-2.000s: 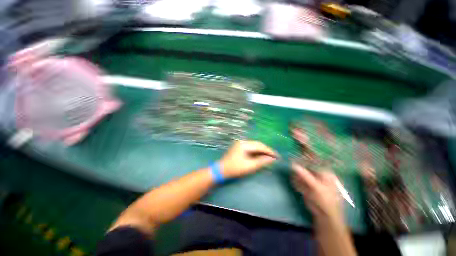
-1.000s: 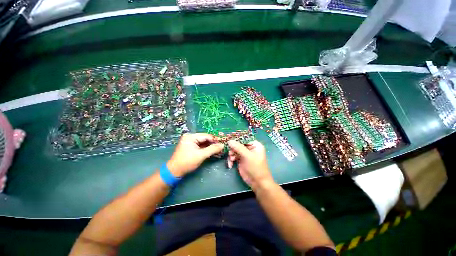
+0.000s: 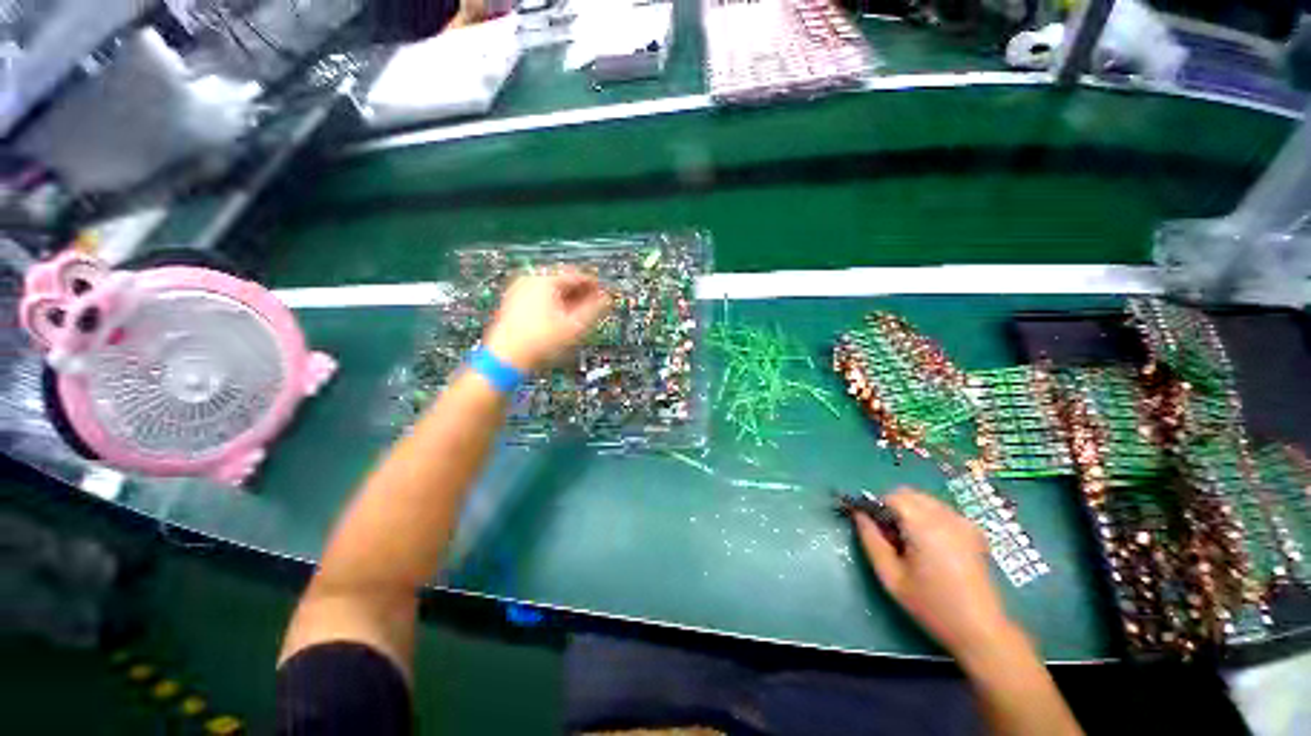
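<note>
My left hand (image 3: pixel 548 318), with a blue wrist strap (image 3: pixel 496 368), is over the clear blister tray (image 3: pixel 700 417), which is full of mottled small boards (image 3: pixel 640 367). Its fingers are bent; whether they hold a board cannot be seen. My right hand (image 3: pixel 927 554) is low over the mat and holds a dark piece of PCB panel strip (image 3: pixel 873 515) at its fingertips. Thin bright green rails (image 3: pixel 766 377) lie in a loose pile right of the tray. Stacked PCB panels (image 3: pixel 1024 420) with coppery rows lie at right, partly over a black tray (image 3: pixel 1278 377).
A pink cartoon-faced fan (image 3: pixel 194 377) stands at left. A pale panel strip (image 3: pixel 1002 529) lies beside my right hand. Pale crumbs (image 3: pixel 748 539) dot the mat. A white strip (image 3: pixel 920 282) crosses the bench. A pink stack (image 3: pixel 784 51) and clear plastic bags (image 3: pixel 1222 259) are farther back.
My hands were together on a panel piece; they have parted. My left hand has moved up and left over the tray, and my right hand rightward with the dark piece. The view has shifted left.
</note>
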